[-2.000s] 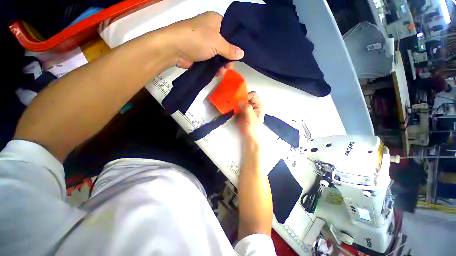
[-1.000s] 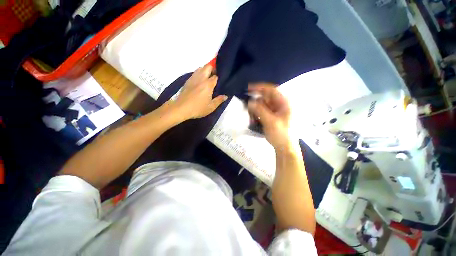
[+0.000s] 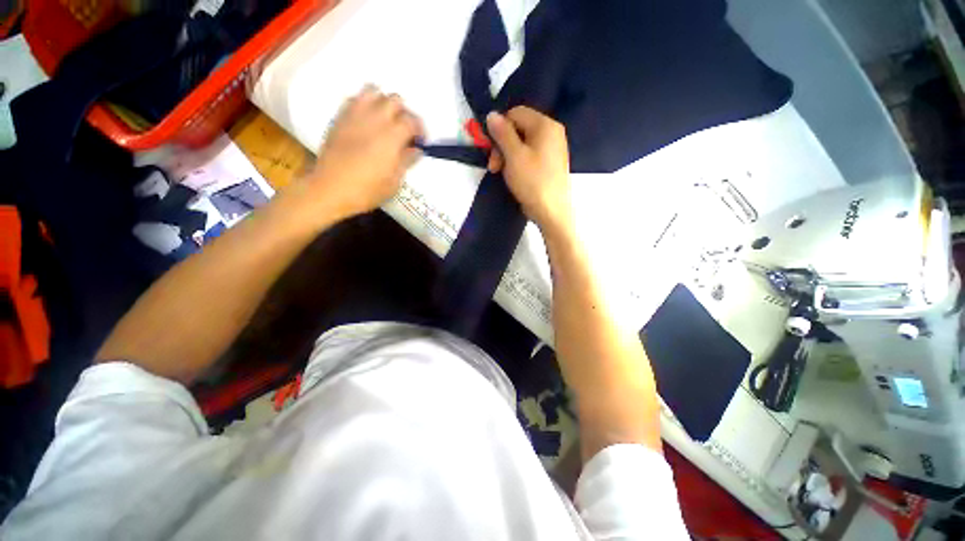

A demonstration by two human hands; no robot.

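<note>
A large navy-black garment panel (image 3: 645, 74) lies across the table, its far part near the blue-grey trough. A long dark strip of cloth (image 3: 481, 248) runs from it over the table's near edge. My left hand (image 3: 370, 148) holds one end of a narrow dark strip (image 3: 450, 153). My right hand (image 3: 532, 159) grips the strip's other end, over the panel's edge. A small part of an orange piece (image 3: 476, 133) shows beside my right fingertips; the rest is hidden. A dark pocket-like piece (image 3: 695, 361) lies flat beside the sewing machine.
A white sewing machine (image 3: 878, 285) stands at the right, with black-handled shears (image 3: 780, 372) beside it and a small parts box (image 3: 822, 497) below. An orange-red basket (image 3: 228, 79) with dark pieces is at upper left. A printed sheet (image 3: 228, 185) lies under it.
My left hand has moved left off the panel and now holds the narrow strip. My right hand has moved left to the panel's edge. The view has shifted, and the panel spreads further right.
</note>
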